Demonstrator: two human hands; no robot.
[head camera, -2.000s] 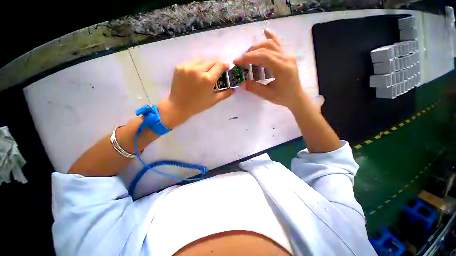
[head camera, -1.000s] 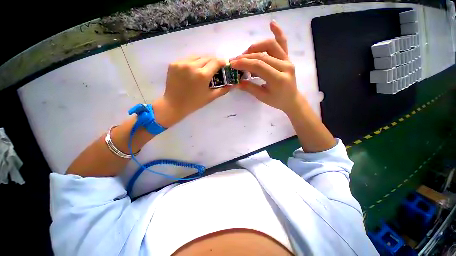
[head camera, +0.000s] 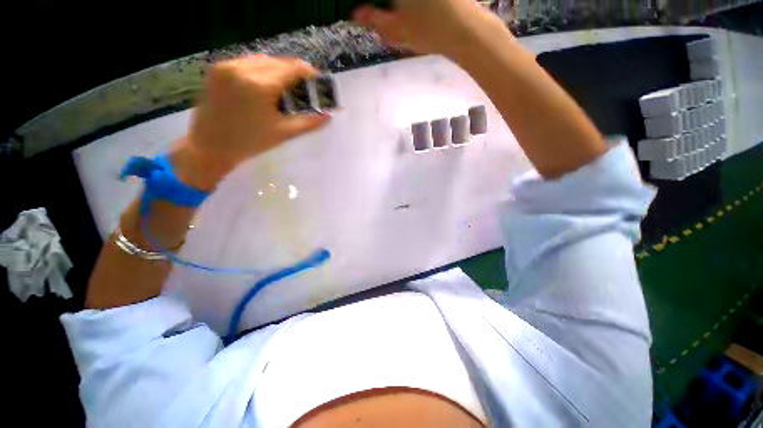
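Note:
My left hand (head camera: 251, 104) holds filled housings (head camera: 309, 94) with dark insides, above the white board at the upper left. My right hand (head camera: 410, 23) is at the top edge over the conveyor, blurred and partly cut off; whether its fingers hold anything cannot be told. Several empty white housings (head camera: 441, 132) stand in a short row on the white board between my arms. The row's right end housing sits slightly apart from the others.
A stacked block of white housings (head camera: 684, 134) stands on the black mat (head camera: 586, 75) at the right. A white cloth bundle (head camera: 35, 253) lies far left. The blue cord (head camera: 276, 280) crosses the white board (head camera: 360, 226). The conveyor's worn edge (head camera: 109, 104) runs behind.
My left hand has moved left with the filled housings. My right hand has moved away from them, up over the conveyor. The row of empty housings now shows uncovered on the board.

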